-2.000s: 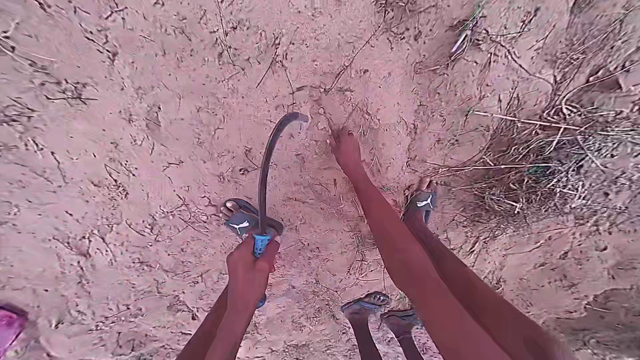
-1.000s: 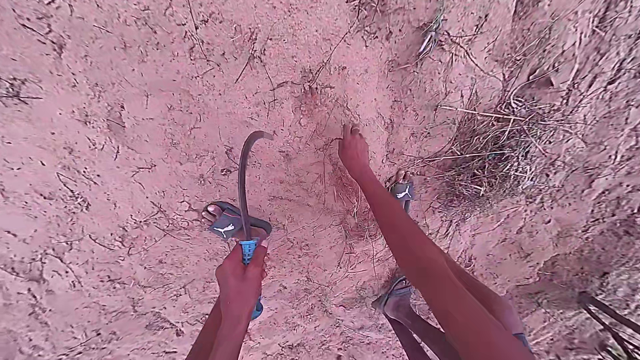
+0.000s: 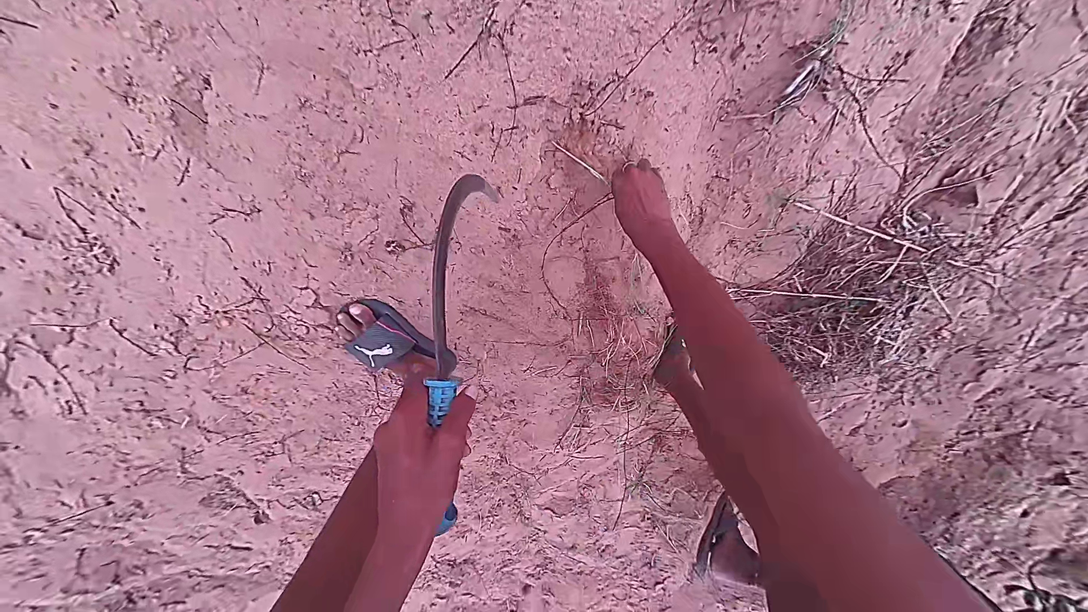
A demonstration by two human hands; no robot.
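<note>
My left hand (image 3: 422, 455) is closed around the blue handle of a sickle (image 3: 441, 263). Its curved metal blade points up the view and hooks to the right at the tip. My right hand (image 3: 639, 200) is low over the soil, fingers curled on a thin dry stalk (image 3: 580, 161) that sticks out to the left of them. A thin, curved twig (image 3: 546, 255) runs down from beside that hand. Below it, loose dry grass (image 3: 603, 340) lies on the reddish ground.
A pile of dry grass and twigs (image 3: 858, 272) lies at the right. A foot in a dark slide sandal (image 3: 380, 347) is left of the blade. Another sandalled foot (image 3: 727, 544) shows at the lower right, behind my right arm. Small twigs are scattered over the soil.
The view has shifted over the ground. A stalk now shows at my right hand's fingers. My left hand has kept its hold on the sickle.
</note>
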